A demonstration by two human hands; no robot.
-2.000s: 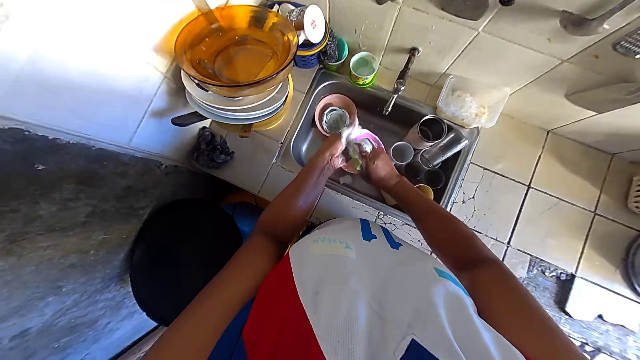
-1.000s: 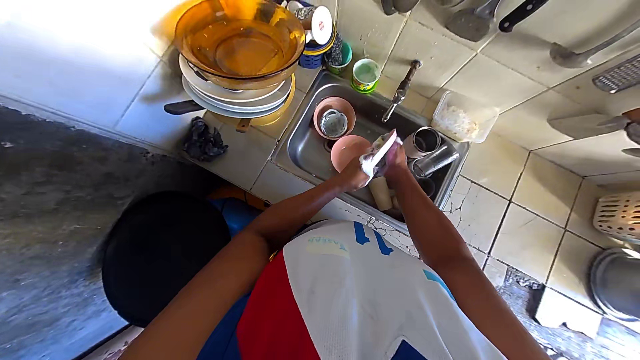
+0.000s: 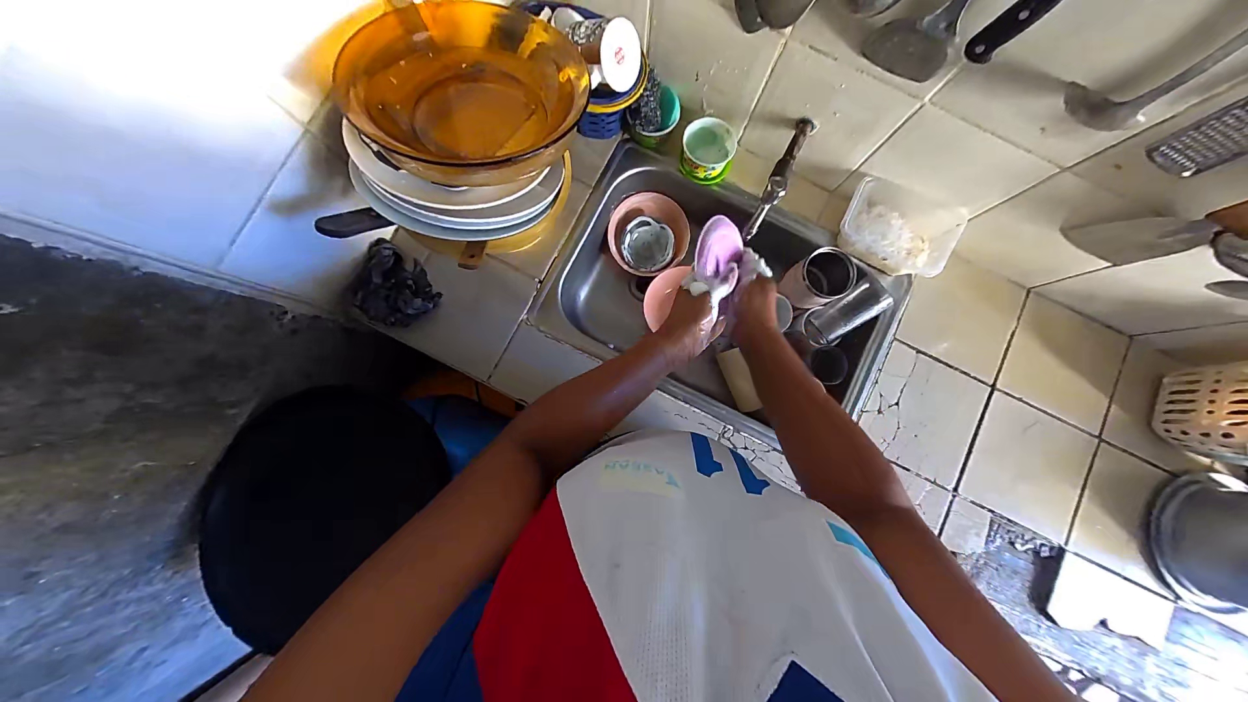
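Note:
Over the steel sink (image 3: 585, 292), my left hand (image 3: 690, 317) and my right hand (image 3: 751, 297) are close together around a soapy pink-purple dish (image 3: 720, 241). White suds cover the fingers of both hands. A pink bowl (image 3: 666, 297) lies in the basin just beside my left hand. Farther back, another pink bowl (image 3: 624, 216) holds a small clear dish (image 3: 647, 244). To the right of my right hand are a metal cup (image 3: 829, 273) and a clear glass (image 3: 846, 312). A beige cup (image 3: 739, 380) lies below my hands, partly hidden.
The faucet (image 3: 780, 180) reaches over the sink's back. An amber glass bowl (image 3: 463, 88) tops stacked plates (image 3: 458, 219) at left, near a crumpled black bag (image 3: 393, 283). A green-white cup (image 3: 709, 148) and a plastic tub (image 3: 902, 229) stand at the rim. Utensils hang on the wall.
The dish between my hands has been turned, and its pink-purple face now shows. Both hands were lower over the same part of the sink two seconds ago.

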